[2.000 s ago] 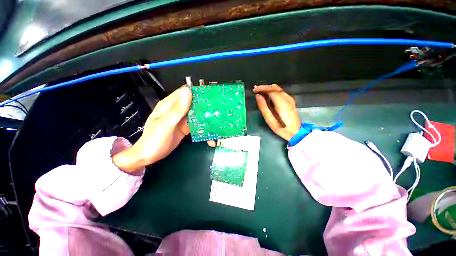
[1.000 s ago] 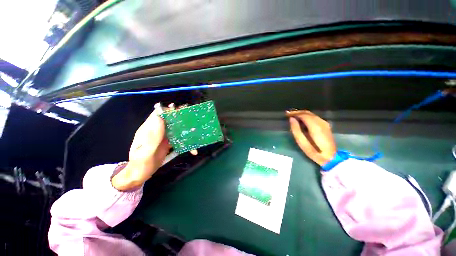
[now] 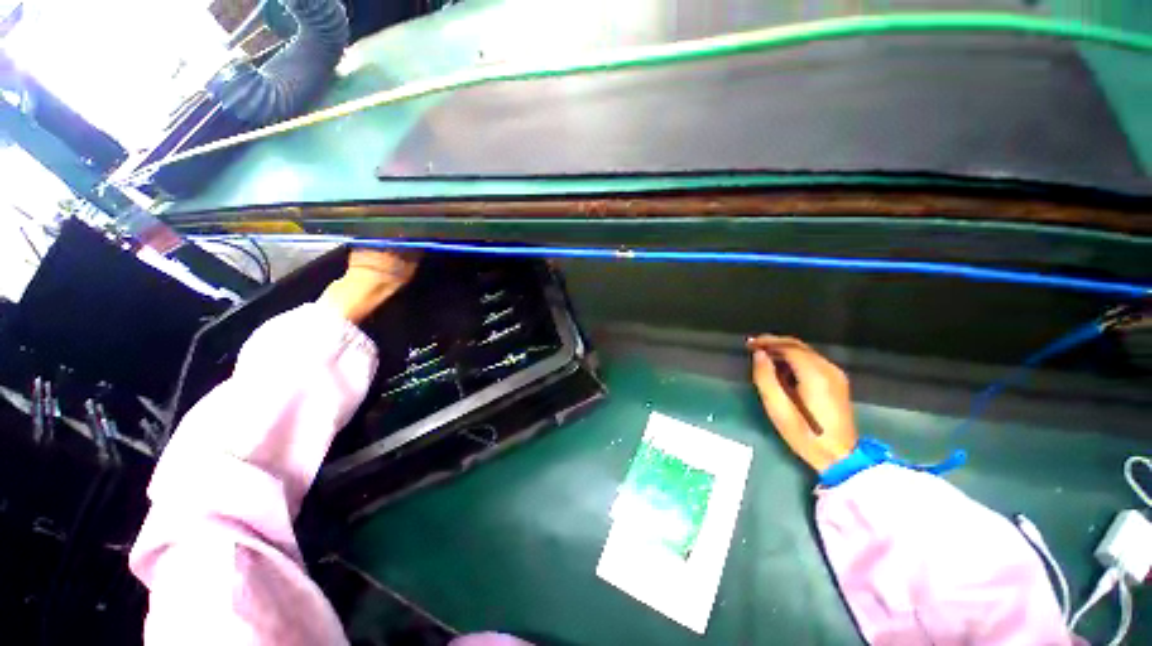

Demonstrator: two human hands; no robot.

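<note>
My left hand (image 3: pixel 370 280) is over the far left part of the black board tote (image 3: pixel 436 427). Its fingers reach down into the dark inside and are hidden, and the green circuit board does not show. Several boards (image 3: pixel 423 367) show as thin pale lines inside the tote. My right hand (image 3: pixel 804 394) is above the bench, right of the white sheet, with its fingers curled. A thin dark tool seems to lie along the palm, but it is too unclear to name. The small green board (image 3: pixel 670 495) lies on the white sheet (image 3: pixel 714 570).
A blue ground wire (image 3: pixel 783 261) crosses the bench behind the hands. The blue wrist strap (image 3: pixel 854 463) has a cord running to the right. A white adapter (image 3: pixel 1127 546) with cables is at the right edge. A black mat (image 3: pixel 783 114) lies on the raised shelf. A grey hose is at upper left.
My left hand has moved left and away into the tote, and the held circuit board has gone from view. My right hand keeps its pose. The view has turned left, showing more shelf and tote.
</note>
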